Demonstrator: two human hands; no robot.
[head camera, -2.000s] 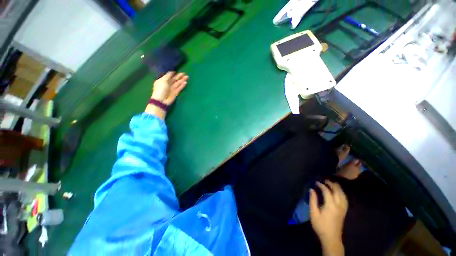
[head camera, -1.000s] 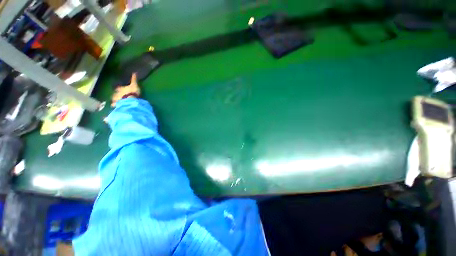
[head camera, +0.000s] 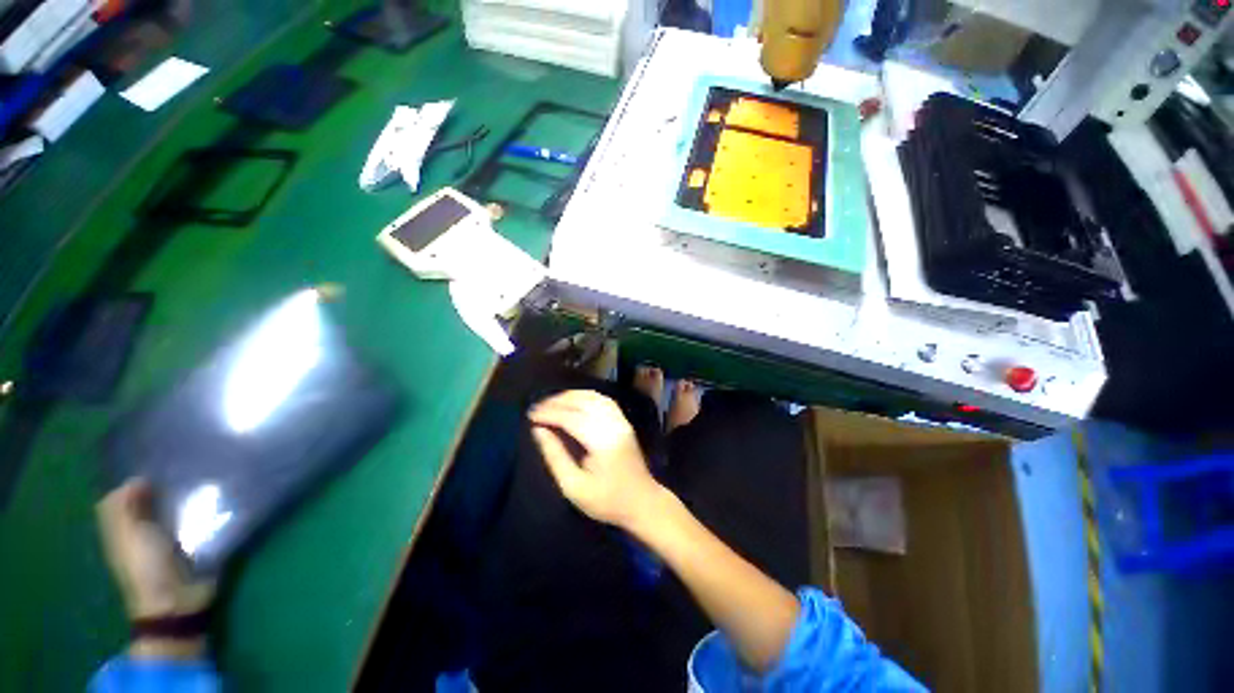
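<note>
My left hand (head camera: 152, 562) grips the near edge of a glossy black display panel (head camera: 264, 420) over the green surface at the left. The panel is tilted, blurred and reflects bright light. My right hand (head camera: 596, 458) is raised over my lap with its fingers loosely curled and nothing visible in it. The orange fixture (head camera: 761, 179) lies inside a pale teal frame (head camera: 846, 203) on the white machine (head camera: 616, 203).
A cream handheld device (head camera: 467, 247) and a white crumpled item (head camera: 406, 142) lie left of the machine. Black frames (head camera: 995, 203) are stacked at its right. A red knob (head camera: 1020, 379) is on its front. An open cardboard box (head camera: 934, 569) stands below. More panels and thin bezels lie on the green surface.
My left hand has taken hold of a panel and brought it closer. The view has turned right, showing the machine. My right hand is raised nearer the middle of the view.
</note>
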